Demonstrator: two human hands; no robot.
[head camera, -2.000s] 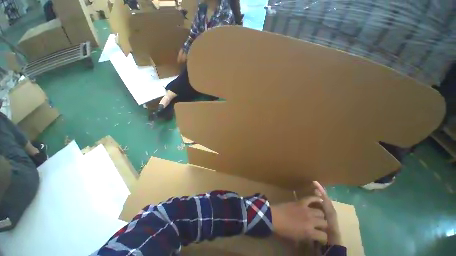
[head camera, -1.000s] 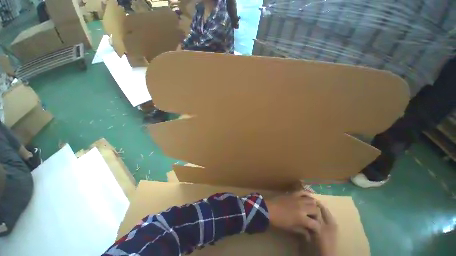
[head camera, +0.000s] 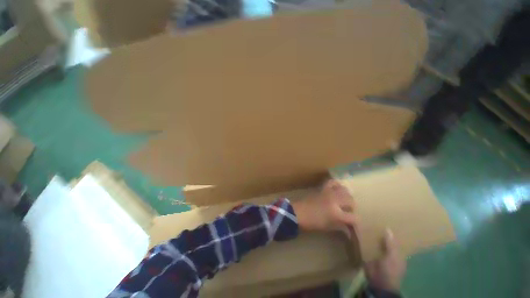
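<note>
A brown mailer box (head camera: 279, 256), partly folded, lies low in front of me. Its large lid (head camera: 250, 99) stands up behind the tray, plain side toward me, with rounded ends and notches at both sides. A side wall flap (head camera: 401, 209) spreads out to the right. My left hand (head camera: 328, 208), in a plaid sleeve, reaches across the tray and grips the fold at its right end. My right hand (head camera: 388, 265) is at the near edge of the side wall flap, thumb on top, its fingers partly hidden. The picture is blurred.
White sheets (head camera: 87, 238) lie on cardboard at the left. A person in dark trousers (head camera: 444, 116) stands at the right, near pallets (head camera: 511, 116). Another person's plaid clothing (head camera: 209, 11) shows behind the lid. The floor (head camera: 64, 116) is green.
The lid has shifted left and up in the view and tilted. My hands have moved apart, the right one lower and to the right. More of the side wall flap shows.
</note>
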